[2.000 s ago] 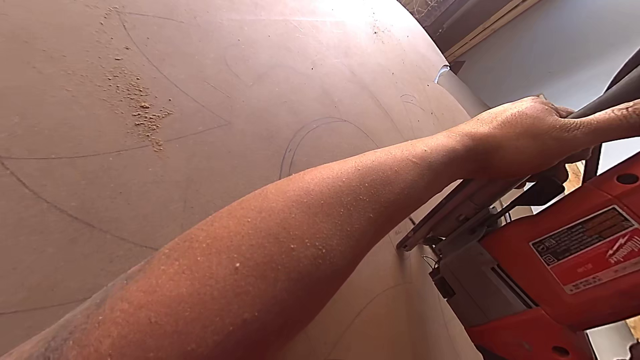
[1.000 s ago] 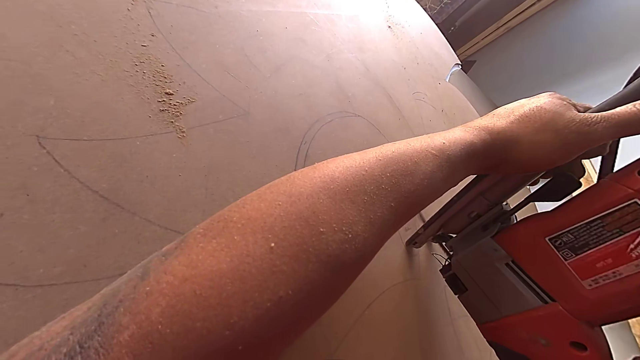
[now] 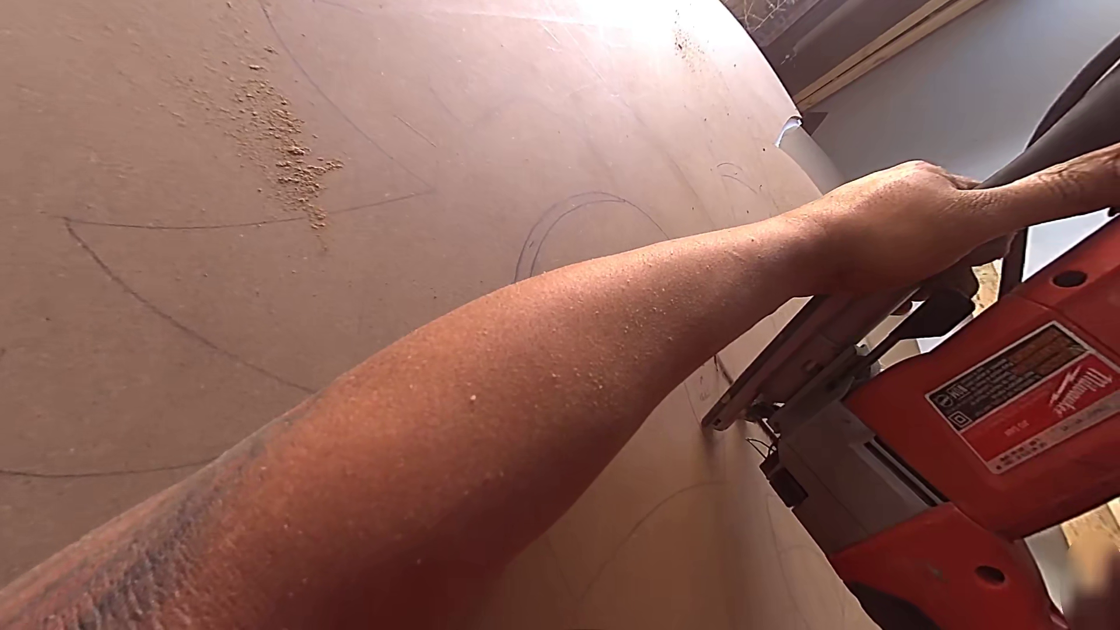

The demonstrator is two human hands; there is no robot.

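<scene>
A red Milwaukee jigsaw (image 3: 989,411) lies tilted at the right, its metal base plate (image 3: 787,359) against a smooth brown board (image 3: 376,289) bearing pencil curves. My left forearm crosses the view from the lower left. My left hand (image 3: 910,219) is beside the saw's base, against a black hose or tube (image 3: 1081,131); the thumb points right and the other fingers are mostly hidden, so its grip is unclear. At the lower right edge, a blurred skin-toned patch may be my right hand. The saw's blade cannot be made out.
Loose sawdust (image 3: 293,162) lies on the board at upper left. Along the board's far edge is a small notch (image 3: 789,129). Beyond it are a wooden strip (image 3: 884,52) and a pale grey surface (image 3: 927,105). Black wires hang near the saw's base.
The pencil curves and sawdust have shifted slightly right and up in the view. My left hand and the jigsaw keep nearly the same place in the view.
</scene>
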